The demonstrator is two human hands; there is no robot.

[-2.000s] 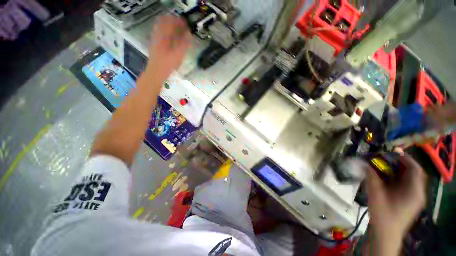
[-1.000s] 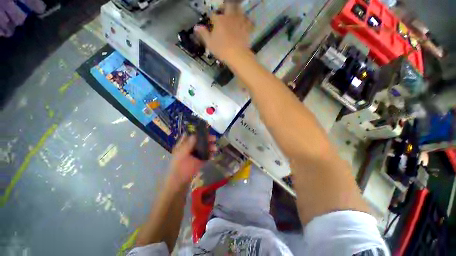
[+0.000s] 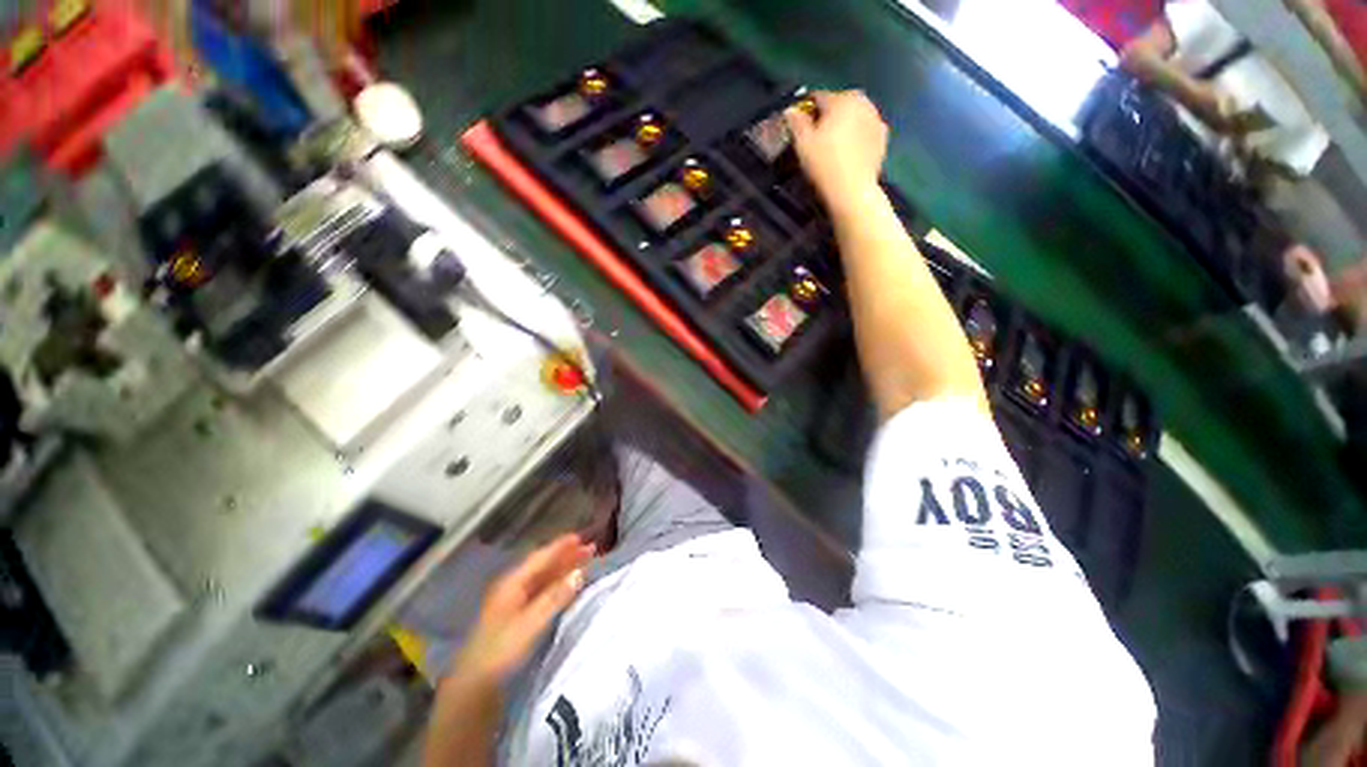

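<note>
A black tray (image 3: 705,68) with two rows of pockets lies on the green bench. Its near row holds several display modules (image 3: 672,205) with pale or reddish faces and gold-orange patches. My right hand (image 3: 843,147) is over the far row, its fingertips closed on the end of one display module (image 3: 772,135) at a pocket; the fingers partly hide it. My left hand (image 3: 528,602) is low in front of my body, fingers loosely bent and apart, with nothing visible in it.
A red tray edge (image 3: 622,270) shows under the black tray. Another black tray with modules (image 3: 1031,367) lies right, partly behind my arm. The press machine (image 3: 495,405) stands left, with a lit screen (image 3: 352,574) and emergency stop (image 3: 564,373). Other people's arms (image 3: 1169,68) show upper right.
The view has turned from the machines to the trays. My right hand has moved from the machine to the black tray. The dark piece seen earlier in my left hand is gone from it.
</note>
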